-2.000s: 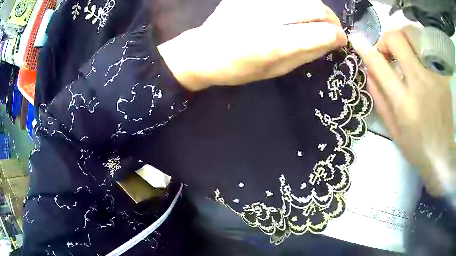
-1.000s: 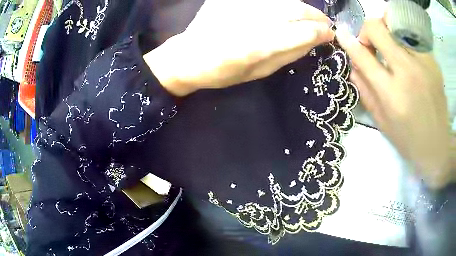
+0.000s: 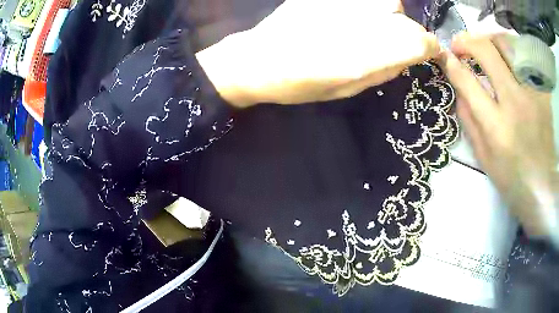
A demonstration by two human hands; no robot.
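Note:
A black fabric panel (image 3: 294,165) lies in front of me. Its curved edge has a gold-cream scalloped border (image 3: 423,162). My left hand (image 3: 325,58) reaches across from the left, palm down, its fingertips pinching the panel's edge at the upper right. My right hand (image 3: 502,116) comes in from the right, slightly blurred; its thumb and finger meet my left fingertips at the same edge. A small dark thing shows in the right palm, too unclear to name. The fingertips hide the exact grip on the edge.
A ribbed grey machine knob (image 3: 533,61) and dark machine parts (image 3: 521,18) stand beyond my right hand. The white table (image 3: 466,232) shows below it. An orange-red basket (image 3: 37,82) is upper left, brown boxes (image 3: 18,214) lower left. A white strap (image 3: 178,278) crosses my dark clothing.
Since one second ago, the whole view has shifted, so hands, fabric and knob sit further right. Compared with two seconds ago, both hands' fingertips are slightly further right along the edge, still together.

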